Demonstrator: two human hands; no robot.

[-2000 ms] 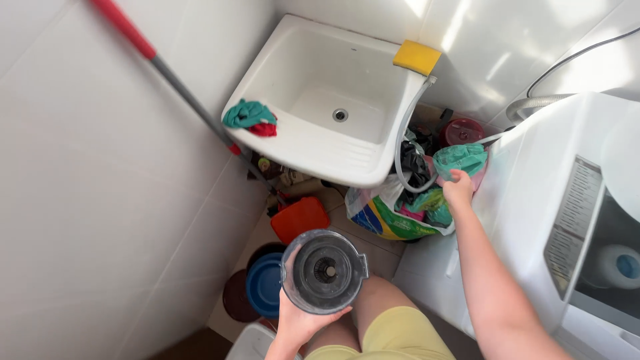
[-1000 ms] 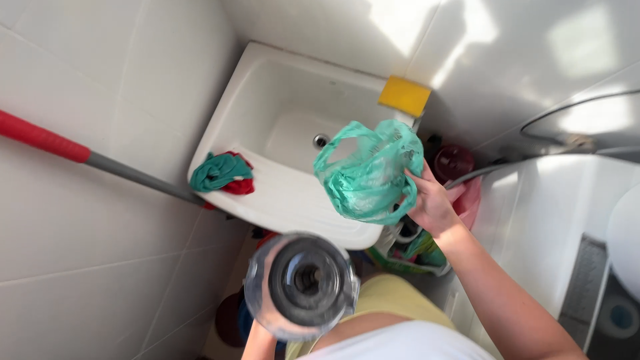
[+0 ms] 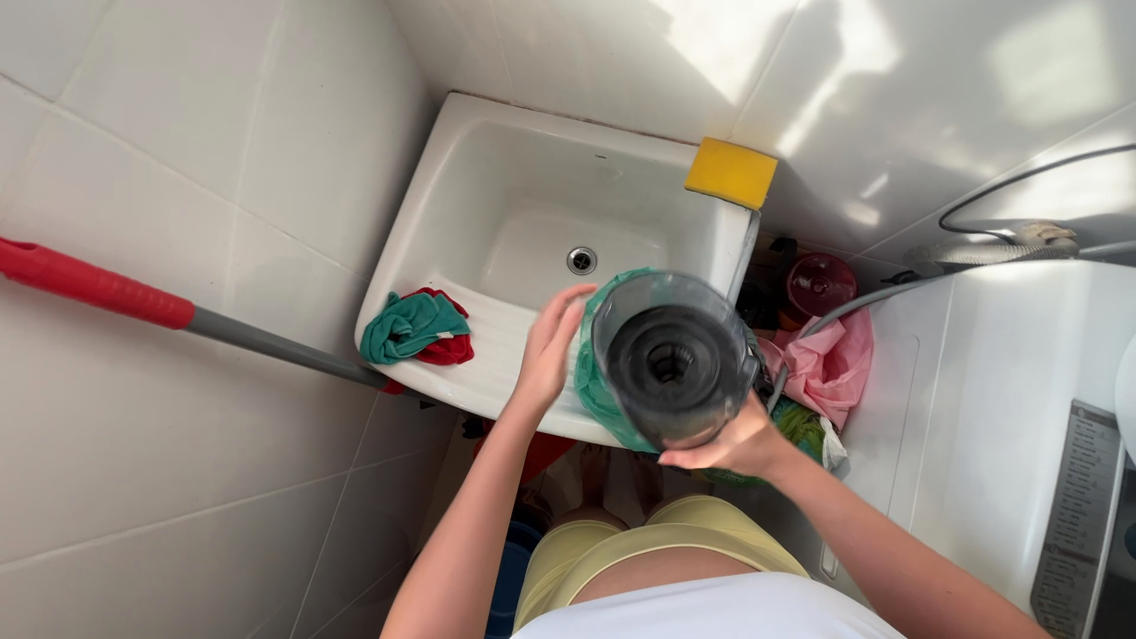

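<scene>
My right hand (image 3: 733,441) grips the lower right side of a clear plastic container (image 3: 676,364) with a dark round inner part, perhaps a vacuum dust bin. A crumpled green plastic bag (image 3: 606,390) lies behind the container, over the sink's front edge; whether my right hand also holds it is hidden. Just left of the bag, my left hand (image 3: 552,351) is raised with its fingers extended, and no object shows in it. Below both hands is the ribbed front of a white laundry sink (image 3: 497,371).
Teal and red cloths (image 3: 413,328) lie on the sink's left corner, a yellow sponge (image 3: 731,172) on its right rim. A red-handled pole (image 3: 98,282) leans at left. At right are a pink bag (image 3: 830,366), a grey hose (image 3: 865,300) and a white washing machine (image 3: 994,355).
The green bag, first among the bags by the sink, was lifted by my right hand and is now behind the container. The container has passed from my left hand to my right.
</scene>
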